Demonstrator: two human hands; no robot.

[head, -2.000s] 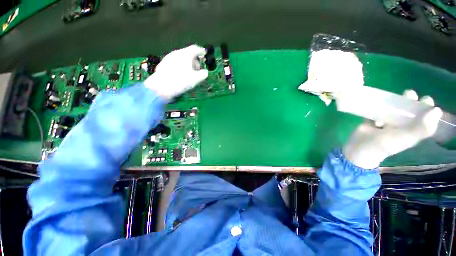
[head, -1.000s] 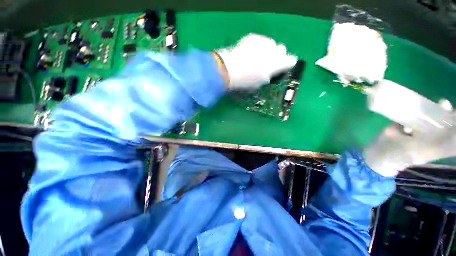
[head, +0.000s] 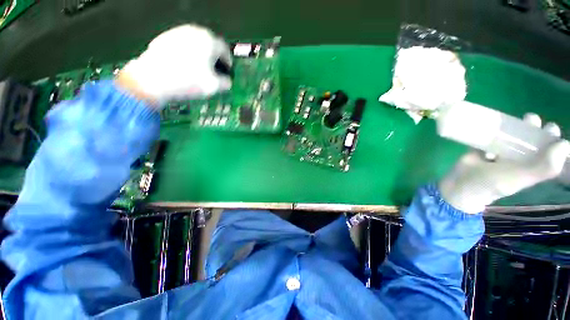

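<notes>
My gloved left hand [head: 181,62] is at the upper left, slightly blurred, with its fingers closed at the left side of a green circuit board [head: 259,94]; a dark round part shows at the fingertips. Another circuit board [head: 322,128] lies slightly tilted on the green mat [head: 231,169], with black parts and a white label. My gloved right hand [head: 494,172] is closed around a thick translucent white dispensing syringe [head: 490,128] at the right. The syringe's narrow tip points left, at the lower edge of a crumpled white cloth [head: 431,78].
Clear crinkled film [head: 425,37] shows behind the cloth. More boards lie at the left, partly hidden by my left arm, one near the front edge [head: 140,181]. A grey box [head: 15,119] stands at the far left. A dark strip runs behind the mat; wire racks are below.
My left hand set one board down mid-mat, let go, and moved left to another board, which has shifted up from near the front edge. My right hand still holds the syringe by the cloth.
</notes>
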